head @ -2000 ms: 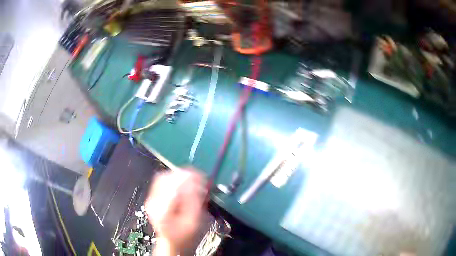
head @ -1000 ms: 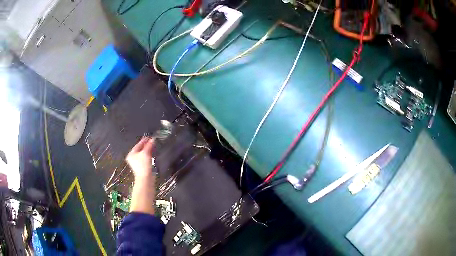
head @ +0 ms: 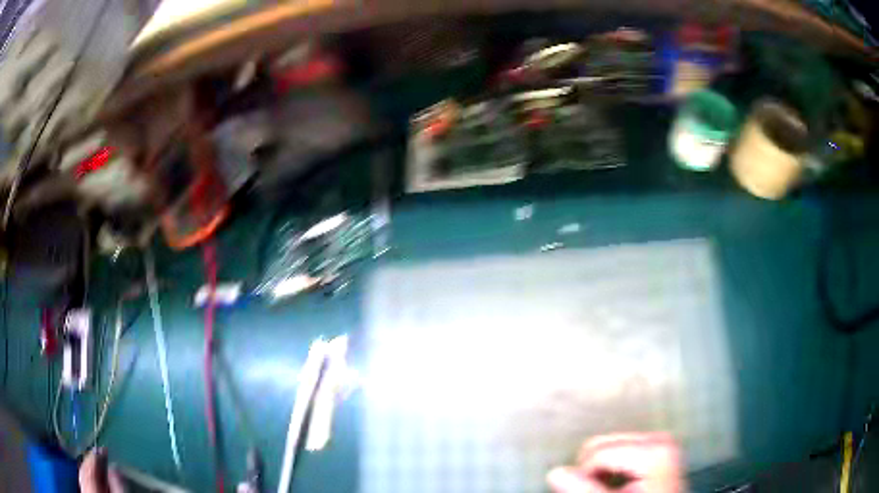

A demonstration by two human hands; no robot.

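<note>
The pale checked mat (head: 463,337) lies in front of me on the green bench, bright with glare. My right hand (head: 626,464) is at its lower edge, cut off by the bottom of the picture, fingers curled. Blur hides whether it holds anything. My left hand (head: 99,472) shows only as a small blurred piece at the bottom left edge. Whether it holds anything cannot be seen. Left of the mat lie a long pale tool, seemingly tweezers (head: 301,414), and a flat pale strip (head: 326,404).
Circuit boards (head: 323,255) lie at the mat's upper left. Larger boards, one in a pale tray (head: 467,181), stand behind. A green-and-white jar (head: 702,135) and a brown round container (head: 768,154) are right rear. The orange-framed meter (head: 193,226) and red cable (head: 209,356) are left.
The view has swung from the dark surface beside the bench to the mat. My left hand was over that surface with a small blurred item at its fingers; it is now mostly out of frame. My right hand has appeared.
</note>
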